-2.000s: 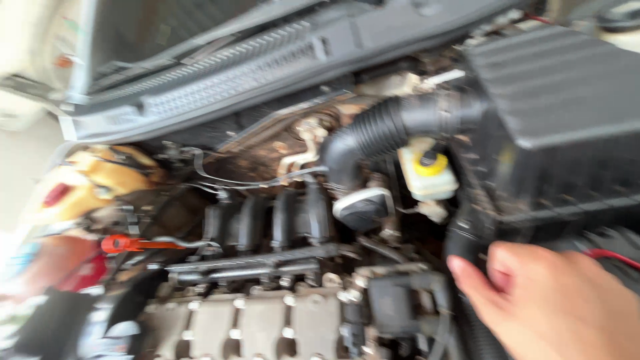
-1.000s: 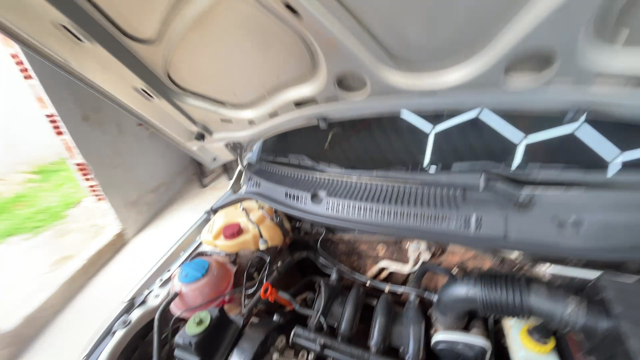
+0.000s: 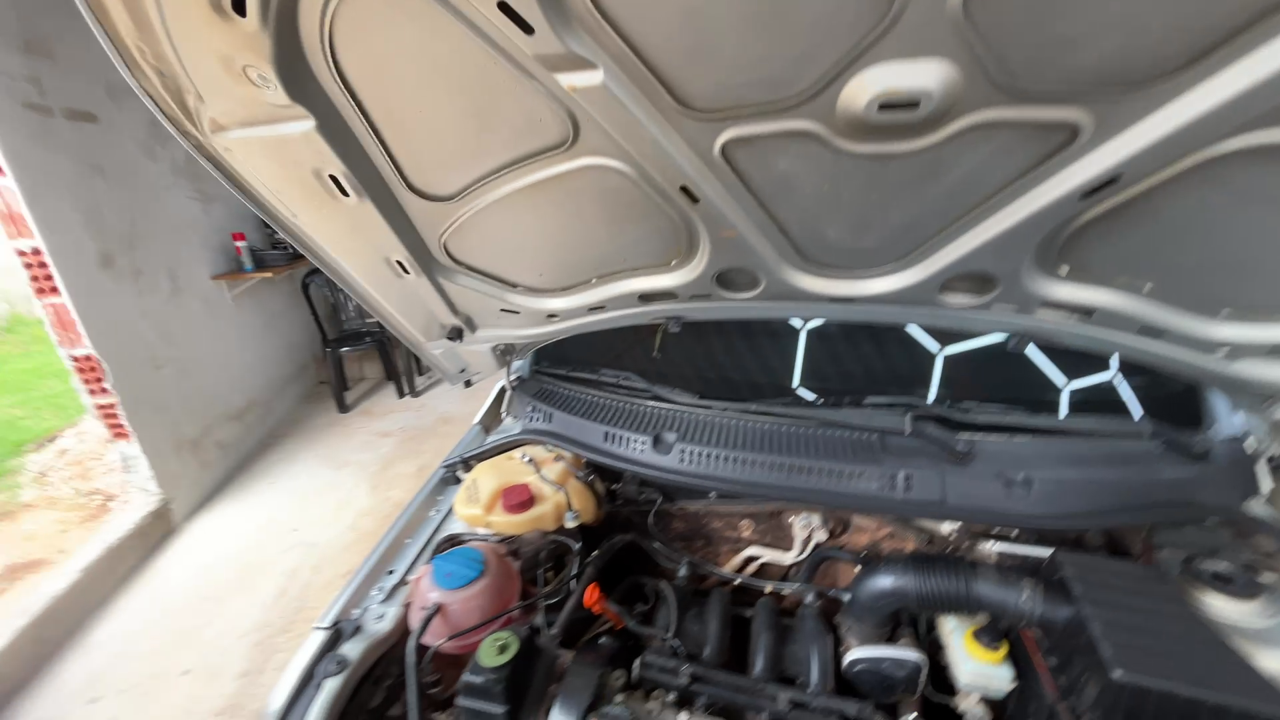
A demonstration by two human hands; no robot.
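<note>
Neither of my hands shows in the head view now. Below the raised hood (image 3: 600, 220) lies the engine bay. At its left are a yellowed reservoir with a dark red cap (image 3: 520, 490), a pink coolant tank with a blue cap (image 3: 465, 597) and a black reservoir with a green cap (image 3: 498, 650). The orange dipstick handle (image 3: 602, 605) rises beside the black intake runners (image 3: 765, 640). A ribbed black air hose (image 3: 950, 588) leads right to the black air filter box (image 3: 1150, 625). The brake fluid reservoir (image 3: 975, 655) has a yellow and black cap.
Behind the bay run the black cowl grille (image 3: 780, 460) and the windshield (image 3: 700, 365). A gray wall (image 3: 170, 230) stands at the left, with a wooden shelf (image 3: 260, 271) and a black plastic chair (image 3: 350, 335) beyond the fender. Concrete floor (image 3: 290, 480) borders the car.
The view has swung up and left from the engine. The hand seen at the lower right two seconds ago is out of view.
</note>
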